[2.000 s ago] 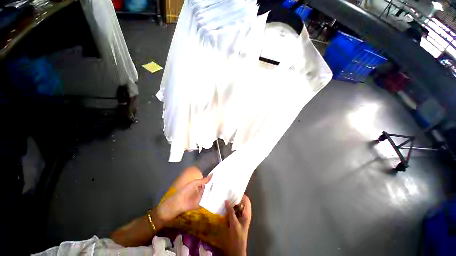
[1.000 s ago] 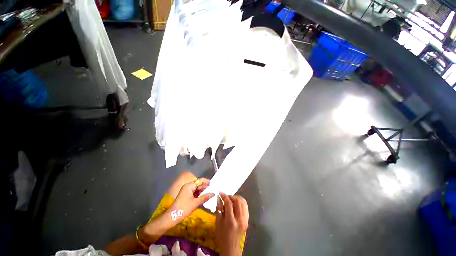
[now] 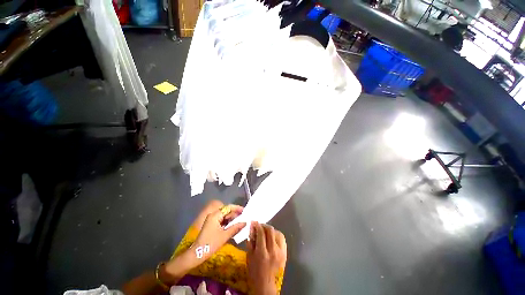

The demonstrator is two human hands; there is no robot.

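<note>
White shirts [image 3: 230,98] hang packed in a row in front of me. The nearest has a dark neck label [image 3: 293,76] and a black hanger [image 3: 309,31] at its neckline. Its sleeve [image 3: 288,184] runs down to my lap. My left hand [image 3: 221,230] pinches one side of the cuff [image 3: 242,233], with thumb and fingers at its edge. My right hand [image 3: 266,250] holds the other side, fingers bent over it. Whether a small tool is in my fingers cannot be told.
A thick dark rail [image 3: 426,52] crosses diagonally at upper right. A blue crate [image 3: 388,68] and a wheeled rack base [image 3: 452,170] stand on the right. A worktable [image 3: 40,31] and a white hanging garment [image 3: 115,57] are at left. A yellow paper [image 3: 166,87] lies on the floor.
Since the oldest frame, the hands have drawn together at the cuff, which was spread flatter between them. Since one second ago they have barely moved. The view has shifted slightly.
</note>
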